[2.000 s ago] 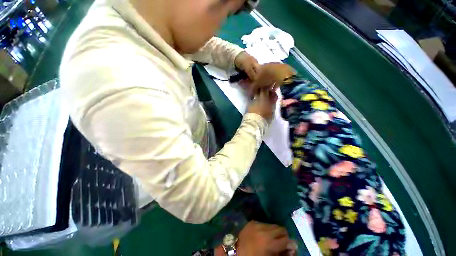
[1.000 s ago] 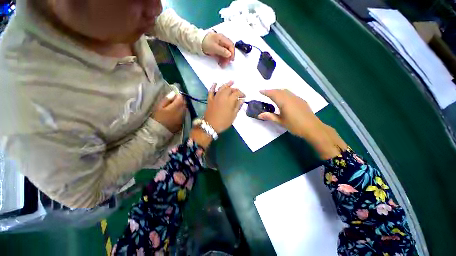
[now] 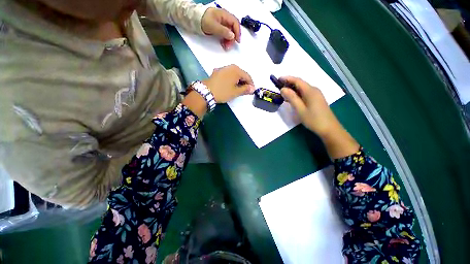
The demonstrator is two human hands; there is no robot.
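An open black housing (image 3: 268, 100) with a yellow and black inside lies on a white sheet (image 3: 263, 131). My left hand (image 3: 227, 85) is at its left end, fingertips pinched on what looks like its cable end, mostly hidden by the fingers. My right hand (image 3: 308, 103) is at the housing's right end. It holds a narrow black part (image 3: 277, 81) between thumb and fingers, just above the housing. Whether the right thumb touches the housing is hard to tell.
A closed dark unit (image 3: 278, 45) with a bundled cord (image 3: 250, 23) lies farther up the sheet. A neighbouring person's hand (image 3: 221, 26) rests near it, their body at left. Another white sheet (image 3: 304, 216) is nearer me. A metal rail (image 3: 371, 129) borders the green belt (image 3: 391, 93).
The housing now shows its yellow and black inside. My right hand has taken hold of the narrow black part. My left hand has closed to a pinch. The neighbour's lower hand is no longer visible.
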